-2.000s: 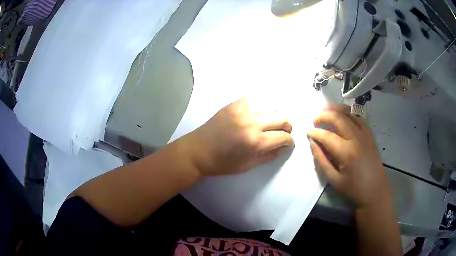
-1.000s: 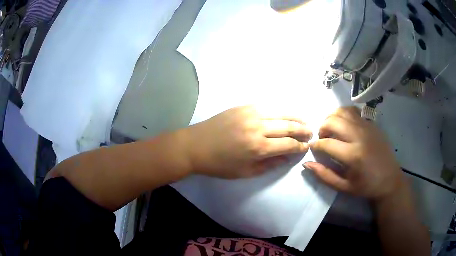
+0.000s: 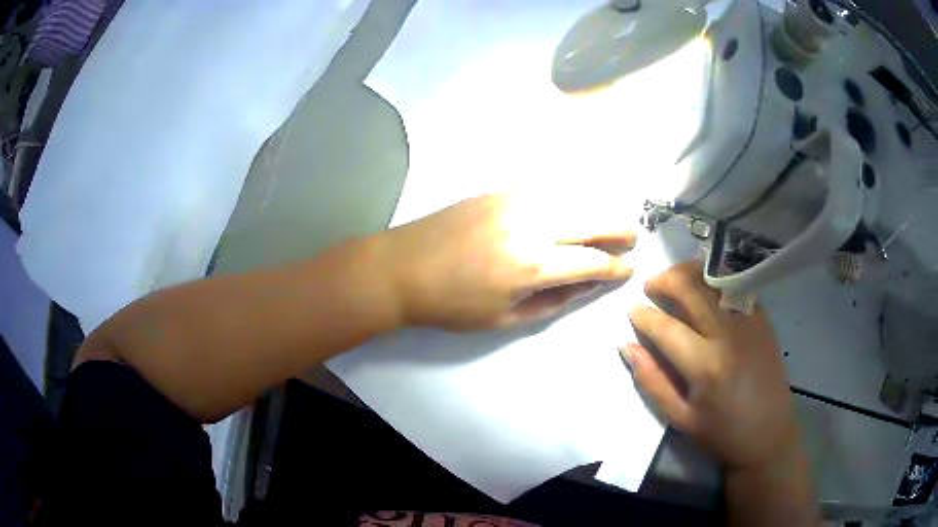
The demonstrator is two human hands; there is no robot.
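A large white shirt front panel [image 3: 483, 401] lies on the machine table, overexposed near the lamp. My left hand [image 3: 494, 262] lies flat on it, fingers together, tips near the presser foot and needle [image 3: 658, 216]. My right hand [image 3: 710, 360] rests at the panel's right edge, fingers bent, fingertips on the cloth below the needle area. I cannot tell if it pinches the cloth. The lower end of the placket or folded front edge [image 3: 635, 468] sticks out at the panel's bottom right.
The off-white sewing machine head [image 3: 746, 134] with its pale curved guard [image 3: 838, 221] stands at the upper right. A rounded lamp-side part [image 3: 617, 51] is at the top. A stack of white cut panels [image 3: 175, 144] lies at the left on the pale green table [image 3: 319, 185].
The panel's lower end sits higher and its band shows shorter below my hands. My left hand is slightly higher in view and flatter. The machine head shows lower in the picture.
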